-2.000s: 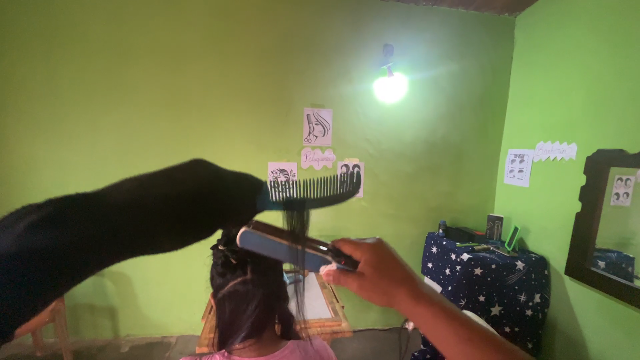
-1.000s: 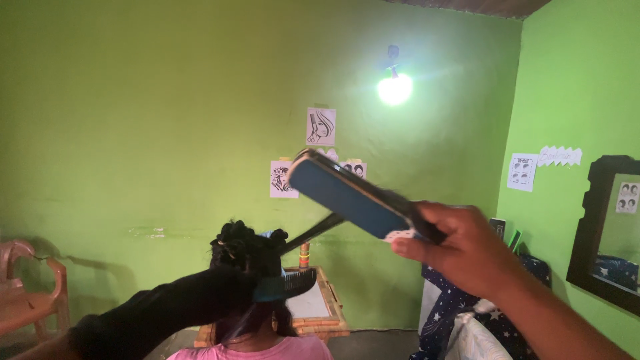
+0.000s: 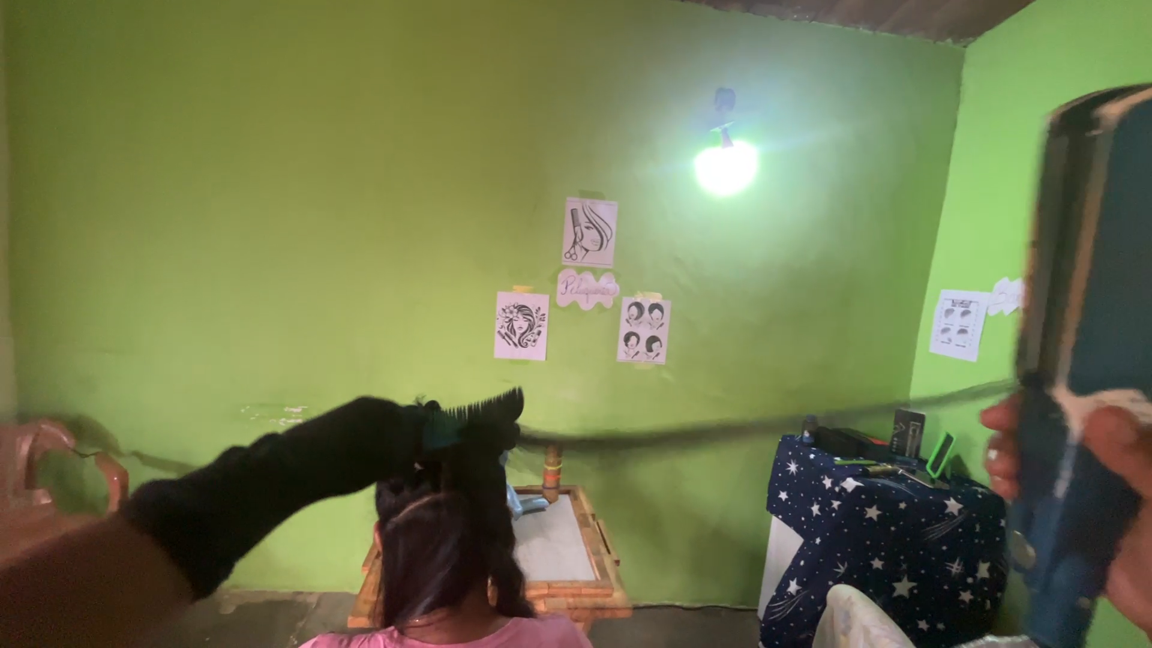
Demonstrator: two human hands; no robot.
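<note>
A person in a pink top sits with their back to me, dark hair [image 3: 427, 558] partly gathered up on top. My left hand [image 3: 360, 445], in a black glove, holds a dark comb [image 3: 481, 409] with its teeth up beside the top of the head. My bare right hand [image 3: 1116, 468], at the right edge, grips a blue hair straightener [image 3: 1102, 270], close to the camera and partly out of frame. A long strand of hair [image 3: 684, 436] runs taut from the head to the straightener.
A wooden table [image 3: 607, 562] stands before the seated person. At right, a star-patterned cloth [image 3: 882, 558] covers a table with tools and a green-framed item [image 3: 940, 454]. A plastic chair [image 3: 63, 459] stands at left; a lit bulb [image 3: 726, 168] hangs by the wall.
My right hand with the straightener has moved far to the right, and the strand now stretches out sideways. My gloved left hand has risen to the top of the head with the comb.
</note>
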